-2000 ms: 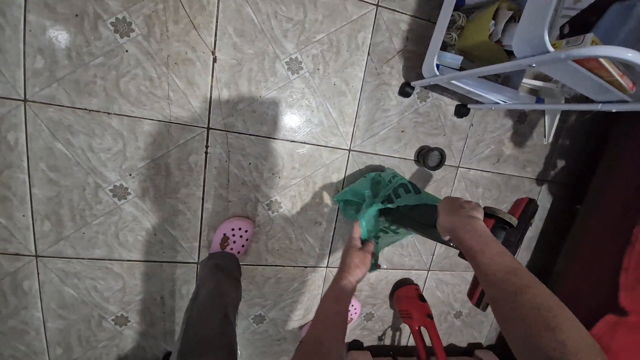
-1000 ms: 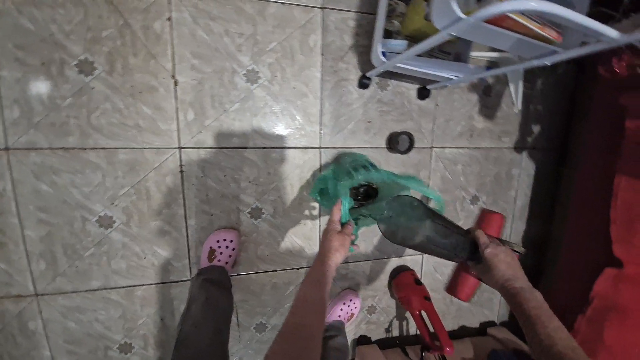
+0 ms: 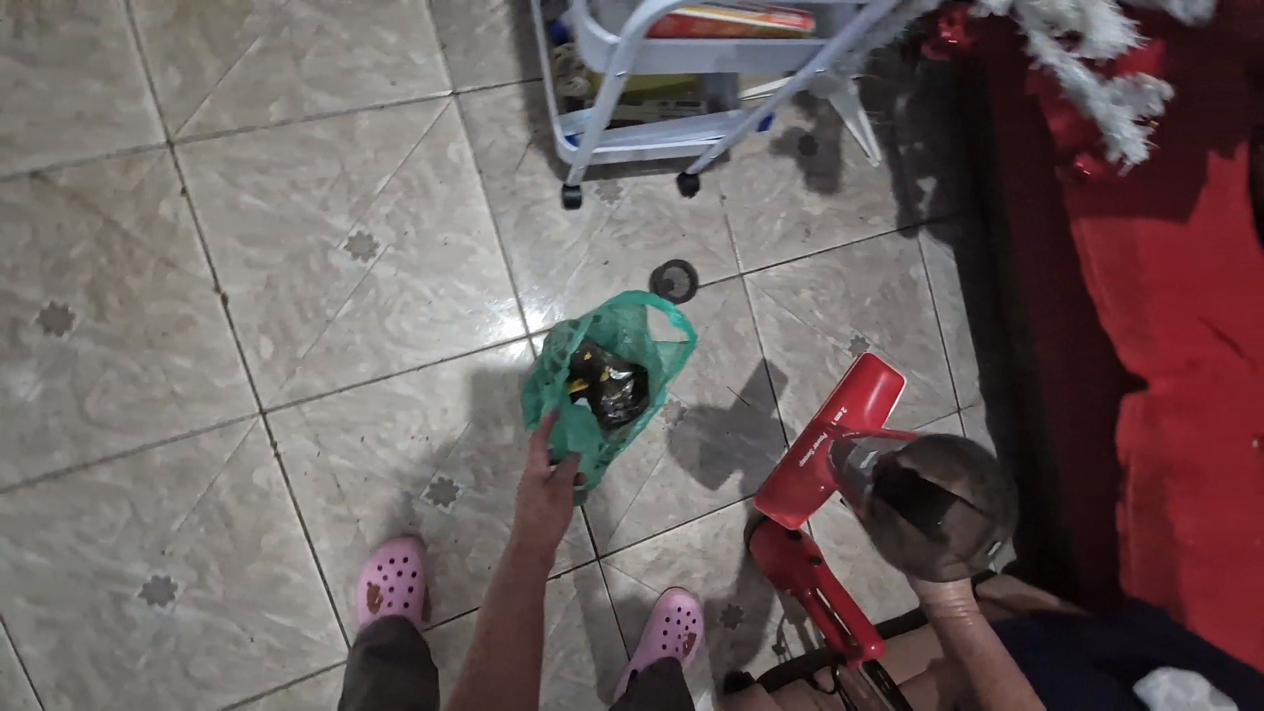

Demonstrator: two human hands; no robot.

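Observation:
My left hand (image 3: 555, 486) holds the near rim of a green plastic bag (image 3: 583, 331), which stands with its mouth up and dark, crumpled plastic and small scraps (image 3: 617, 393) inside. At the right, my right hand (image 3: 946, 592) grips a smoky, see-through vacuum cleaner dust container (image 3: 938, 509); the container hides most of the fingers. Just left of it, a red vacuum floor head (image 3: 825, 444) lies on the tiles. The red vacuum body with handle (image 3: 815, 588) is below the head. A round dark filter or cap (image 3: 674, 281) lies beyond the bag.
A white wheeled cart (image 3: 642, 148) with boxes and other items stands at the top. Red fabric (image 3: 1185, 395) runs along the right side, with white tinsel (image 3: 1096, 79) above it. My feet in pink clogs (image 3: 393, 581) are at the bottom, on the tiled floor.
My right hand has moved the dust container away from the bag, toward the lower right. The bag's mouth now faces up with its contents showing. My left hand stays at the bag.

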